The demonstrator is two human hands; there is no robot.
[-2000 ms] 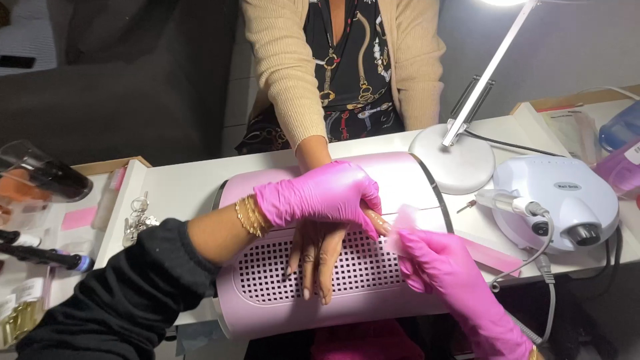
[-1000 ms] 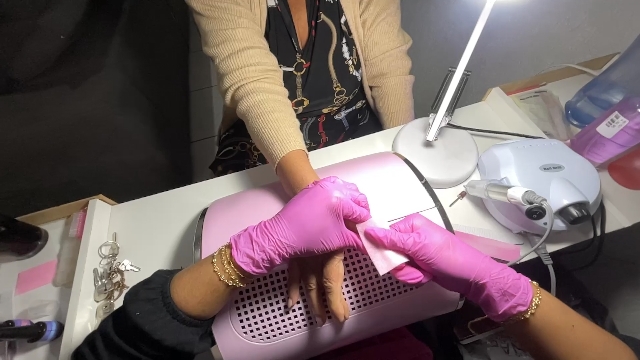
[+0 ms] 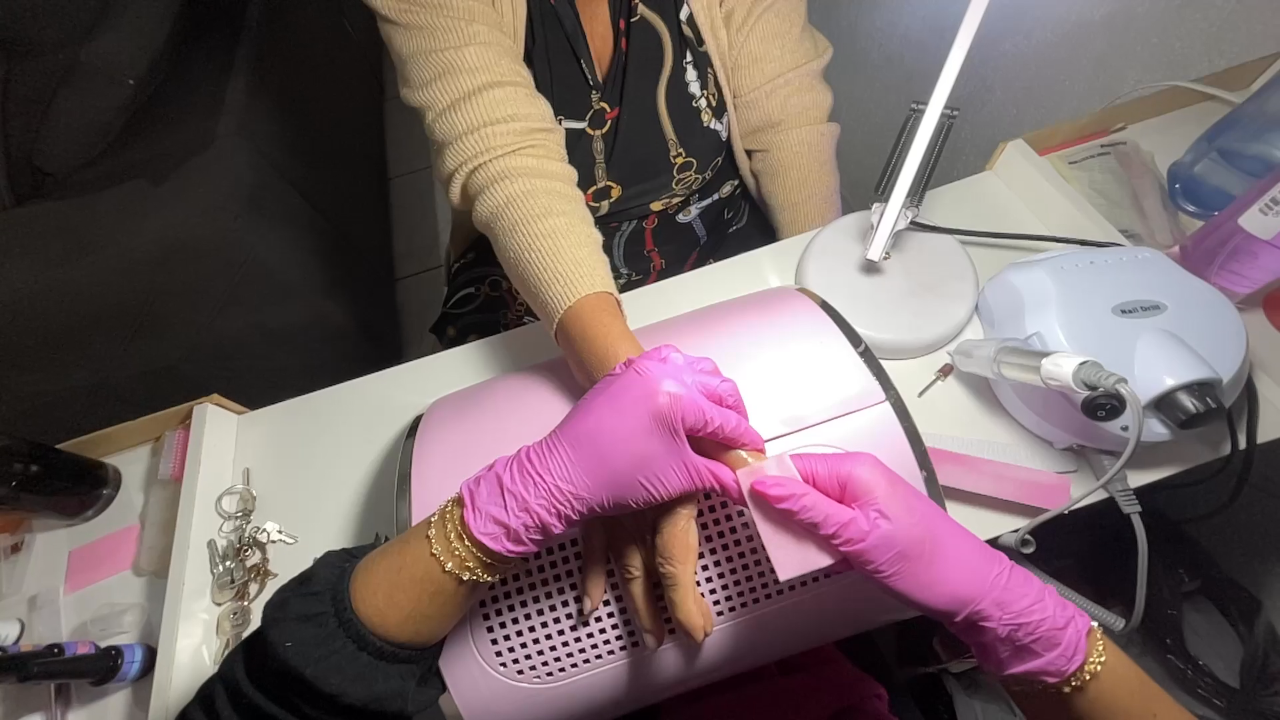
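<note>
My left hand (image 3: 630, 440), in a pink glove, grips the thumb of another person's hand (image 3: 650, 560), which lies palm down on a pink nail dust collector (image 3: 560, 640) with its fingers over the grille. In my gloved right hand (image 3: 850, 500) is a flat, pale pink nail buffer or file (image 3: 790, 525), between thumb and fingers. Its upper end touches or nearly touches the tip of the held thumb (image 3: 738, 456). The underside of the buffer and part of the other person's palm are hidden.
A lamp base (image 3: 886, 285) and a nail drill machine (image 3: 1110, 330) with its handpiece (image 3: 1030, 367) stand at the right. Near them lie a drill bit (image 3: 937, 379) and a pink file (image 3: 1000, 480). Keys (image 3: 240, 560) lie left; dark-capped bottles (image 3: 90, 663) sit in an open drawer.
The view has shifted. My right hand has the pale pink piece turned more upright against the held digit than two seconds ago. My left hand keeps its grip on the other person's hand.
</note>
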